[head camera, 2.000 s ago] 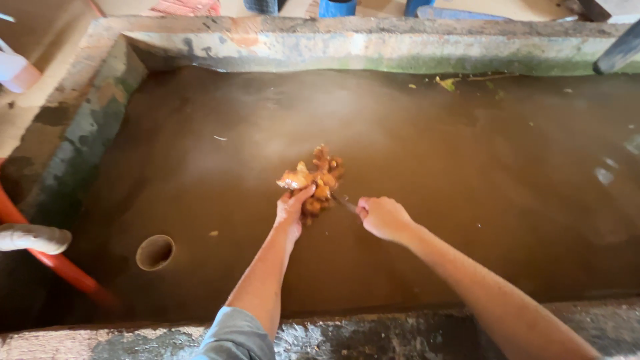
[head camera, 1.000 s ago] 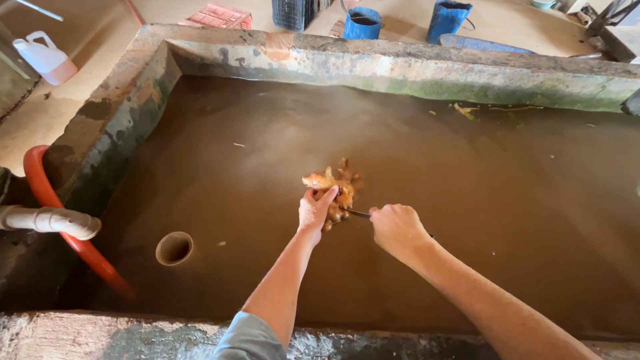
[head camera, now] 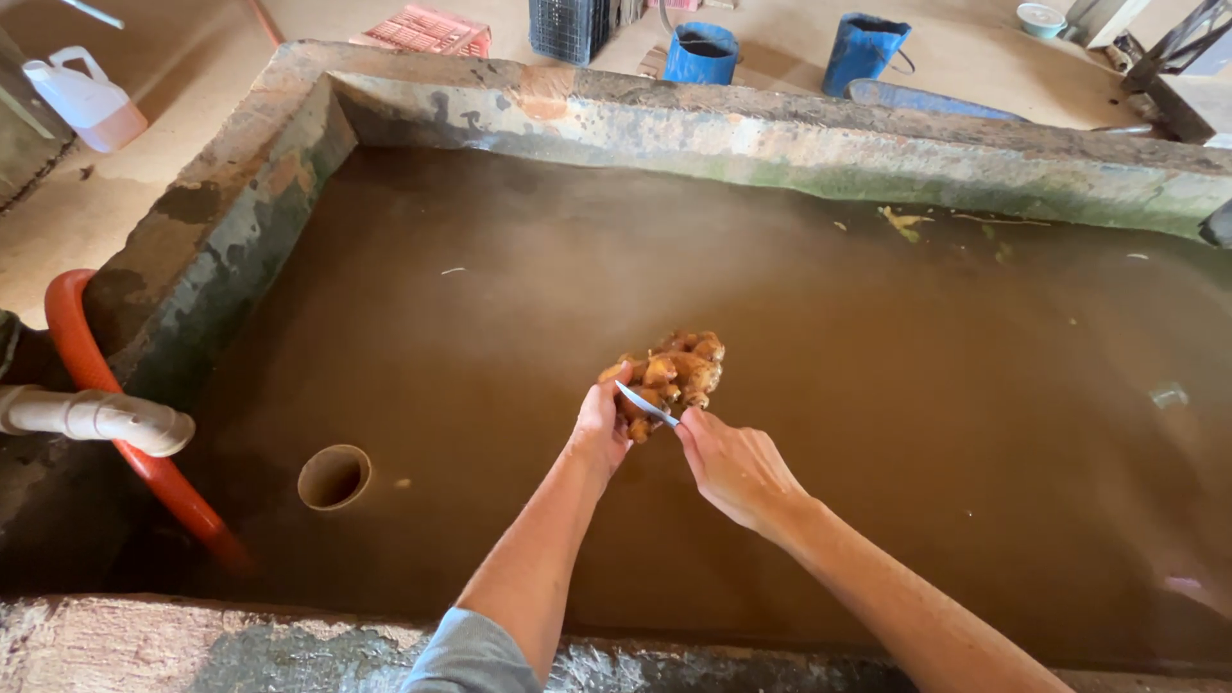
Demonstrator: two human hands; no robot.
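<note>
Over the murky brown water of a concrete tank (head camera: 674, 111), my left hand (head camera: 602, 423) grips a knobbly, orange-brown ginger rhizome (head camera: 691, 371) from its left side. My right hand (head camera: 736, 462) holds a small knife (head camera: 647, 404) just to the right of it. The blade points up and left and lies across the lower front of the rhizome, close to my left thumb. The knife's handle is mostly hidden inside my right fist.
An orange hose (head camera: 91, 346) and a pipe elbow (head camera: 130, 422) reach over the tank's left side. An upright pipe end (head camera: 334, 477) pokes from the water. Behind the far wall stand blue containers (head camera: 701, 56), a dark crate (head camera: 570, 29), a red crate (head camera: 428, 34) and a plastic jug (head camera: 85, 99).
The rhizome has been turned in my left hand. The knife blade, mostly hidden a second ago, now shows across its front. The view has shifted.
</note>
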